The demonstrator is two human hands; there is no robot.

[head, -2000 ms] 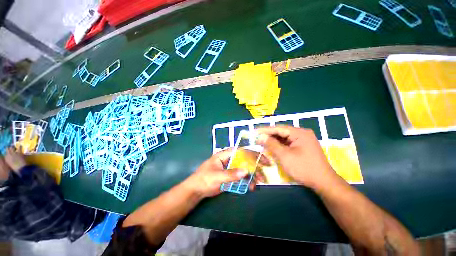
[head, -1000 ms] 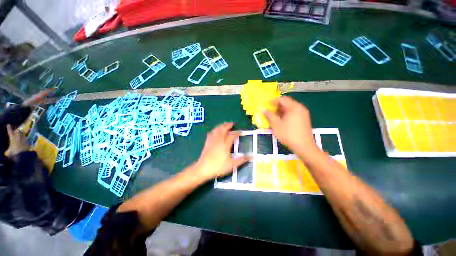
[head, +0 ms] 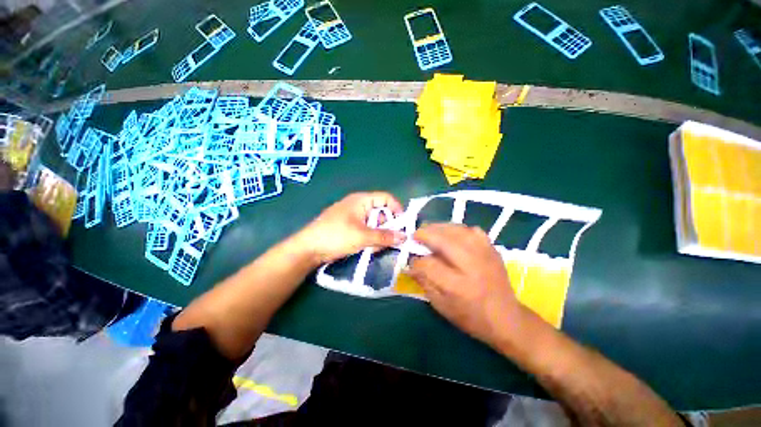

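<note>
The adhesive sheet (head: 544, 286) has a white grid with dark open windows along its back and left, and yellow rectangles in the front row. Its edges are lifted and curved. My left hand (head: 357, 227) pinches the sheet's white web near its left part. My right hand (head: 459, 271) lies over the middle of the sheet, fingers closed at the web beside my left fingertips. Whether a small piece is between the right fingertips is hidden. The yellow pile (head: 461, 125) lies fanned just beyond the sheet.
A large heap of light-blue housings (head: 204, 167) lies at left. A thick sheet stack (head: 724, 193) is at right. Beyond the pale rail (head: 380, 90), housings (head: 428, 39) lie spaced on the green strip. Another person's dark sleeve (head: 37, 258) is at far left.
The housing held two seconds ago is gone from my hands. My right hand has moved from the yellow pile back to the sheet; my left hand now grips its web, and the sheet has bent upward.
</note>
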